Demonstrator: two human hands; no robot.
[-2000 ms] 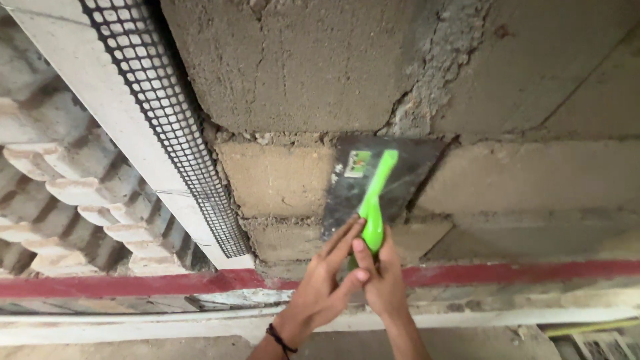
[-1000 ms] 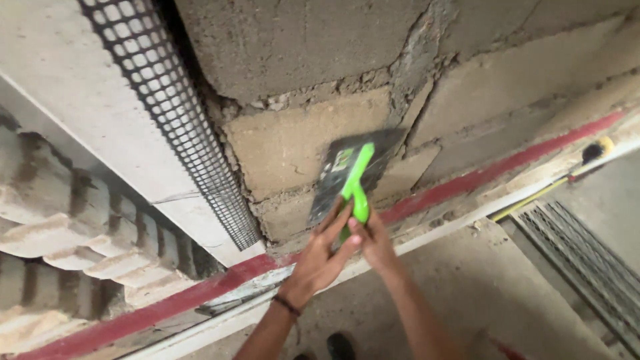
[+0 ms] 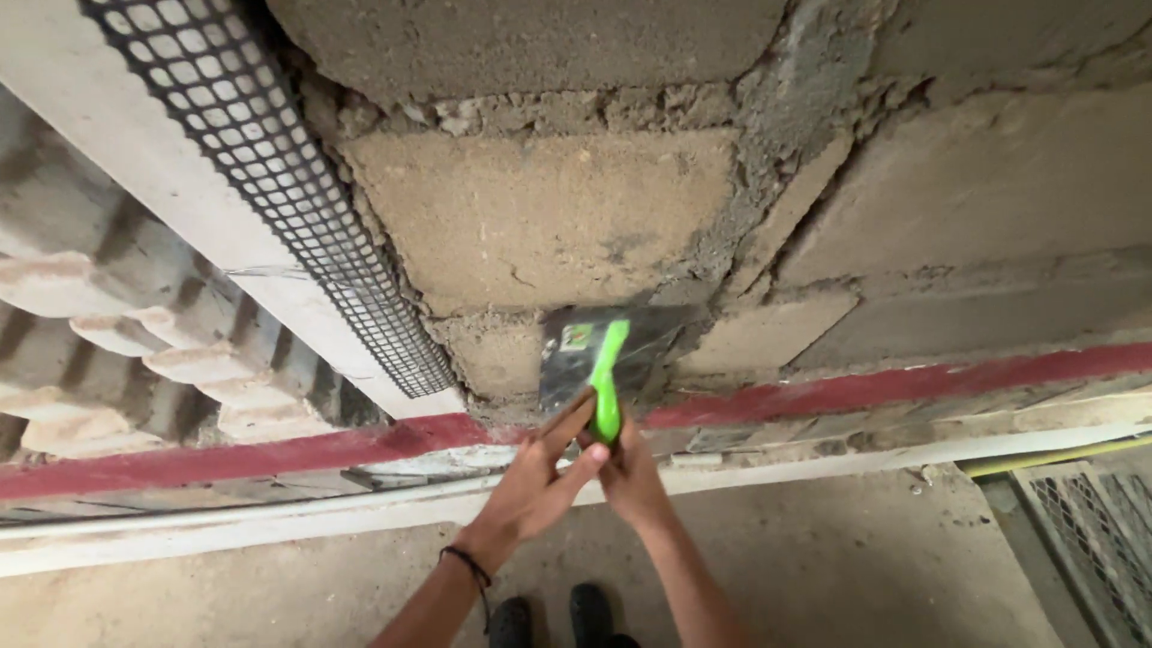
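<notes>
Both hands are on the bright green handle (image 3: pixel 608 382) of a plastering trowel, near its lower end. My left hand (image 3: pixel 540 477), with a dark cord bracelet on the wrist, grips from the left. From the right, my right hand (image 3: pixel 630 468) closes round the same handle; its fingers are partly hidden. The trowel's dark rectangular blade (image 3: pixel 562 360) lies against the low part of a block wall, below a tan block (image 3: pixel 549 216). Rough grey mortar (image 3: pixel 765 171) fills the joints right of that block.
Black plastic mesh (image 3: pixel 270 171) runs along a pale strip (image 3: pixel 207 261) at the left, beside stacked curved tiles (image 3: pixel 117 342). A red band (image 3: pixel 864 396) crosses the wall's foot above a white pipe-like edge (image 3: pixel 315 504). Metal grating (image 3: pixel 1080 522) lies at lower right, and two dark shoes (image 3: pixel 589 612) stand below.
The trowel has moved down the wall since the oldest frame, uncovering more of the tan block. Both hands have kept hold of its handle. The view has tilted and turned.
</notes>
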